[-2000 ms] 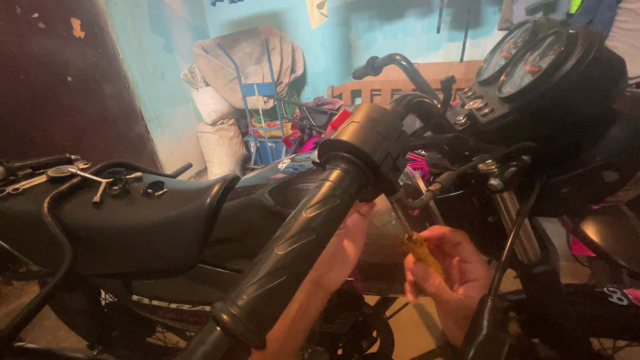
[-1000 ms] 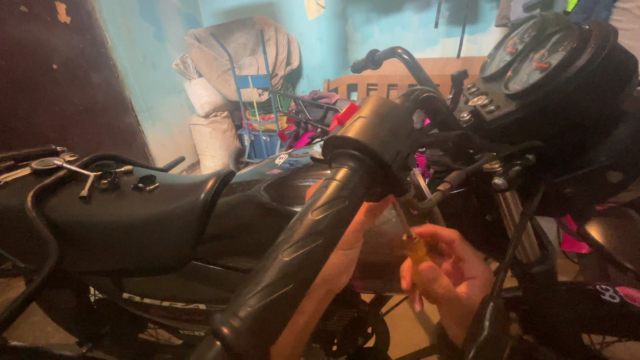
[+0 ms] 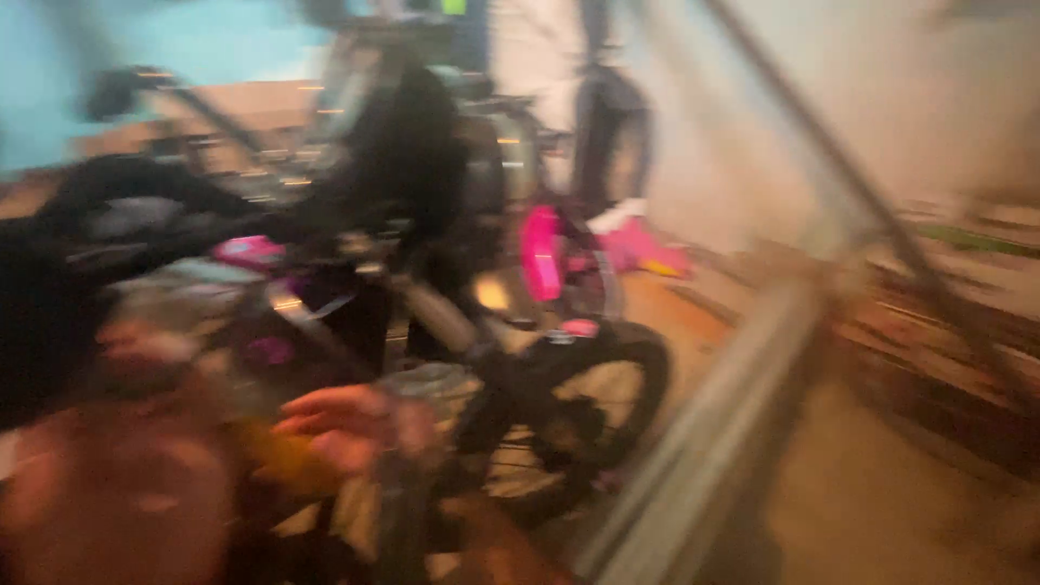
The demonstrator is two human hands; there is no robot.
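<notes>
Strong blur covers the whole view. My left hand (image 3: 122,487) is large at the lower left, by the dark body of the motorcycle (image 3: 398,154); its fingers are too smeared to read, and whether it holds anything cannot be told. Right of it, my right hand (image 3: 353,426) has its fingers around the yellow handle of a screwdriver (image 3: 292,459). The tool's shaft is not discernible. Above and behind both hands are the handlebar (image 3: 215,118) and the fork (image 3: 439,313).
The front wheel (image 3: 654,390) stands beyond my right hand, with a bright pink object (image 3: 542,252) above it. A long pale bar (image 3: 715,431) slants across the right side. A dark thin pole (image 3: 821,122) leans above it. A pale wall (image 3: 691,162) stands behind.
The view has swung far to the right, bringing in the front wheel and pale bar; the seat is out of sight. The yellow handle stays in my right hand.
</notes>
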